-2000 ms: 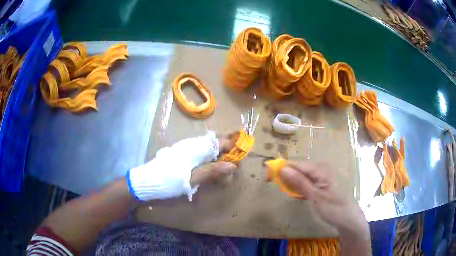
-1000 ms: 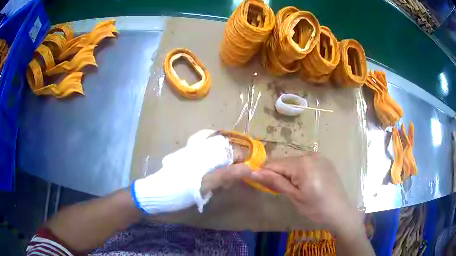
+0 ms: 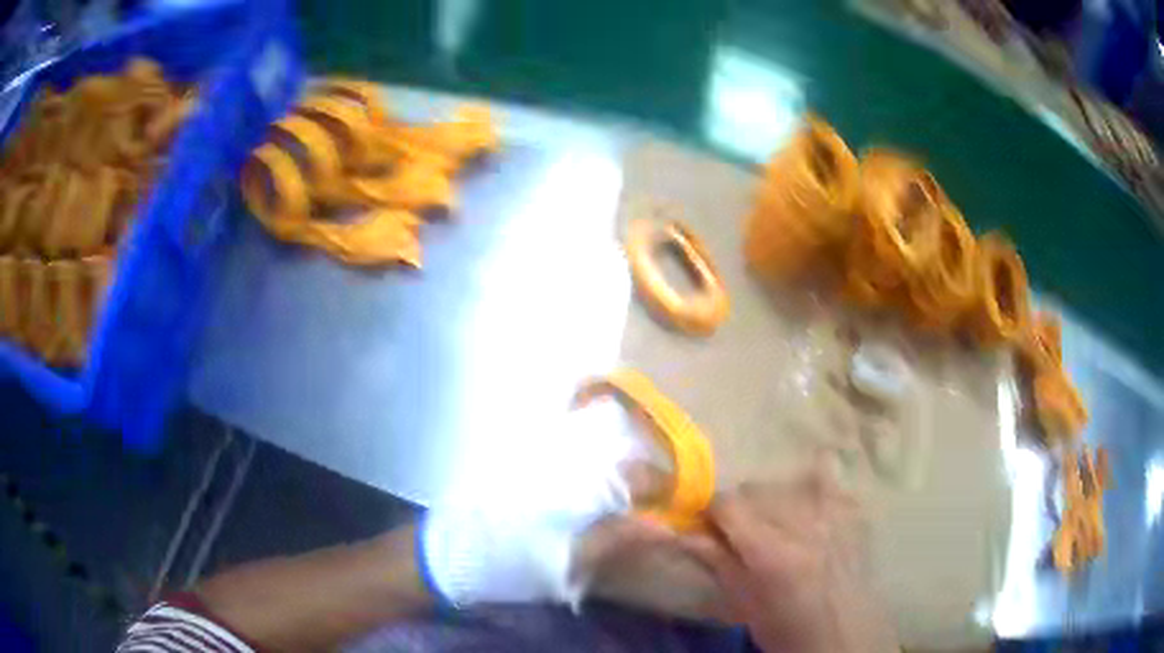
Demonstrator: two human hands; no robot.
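Note:
My left hand (image 3: 543, 491), in a white knit glove with bare fingertips, holds an orange strap piece (image 3: 691, 452) bent into a loop, low over the front of the cardboard work board (image 3: 951, 510). My bare right hand (image 3: 798, 549) touches the strap's lower end from the right; its fingers are blurred, and they appear to pinch that end. A single orange oval ring (image 3: 677, 276) lies on the board behind my hands. The small white glue dish (image 3: 880, 371) sits to the right, blurred. The glue stick cannot be made out.
Upright stacks of orange oval rings (image 3: 909, 227) stand at the board's back right. Loose orange strips (image 3: 1080, 508) lie at the far right. Looped straps with tails (image 3: 345, 179) lie at the left, beside a blue crate (image 3: 172, 242) of orange loops. A green conveyor belt (image 3: 600, 58) runs behind.
The view has swung left, showing more of the blue crate. My two hands have come together and a strap that was held in separate ends is now one loop between them.

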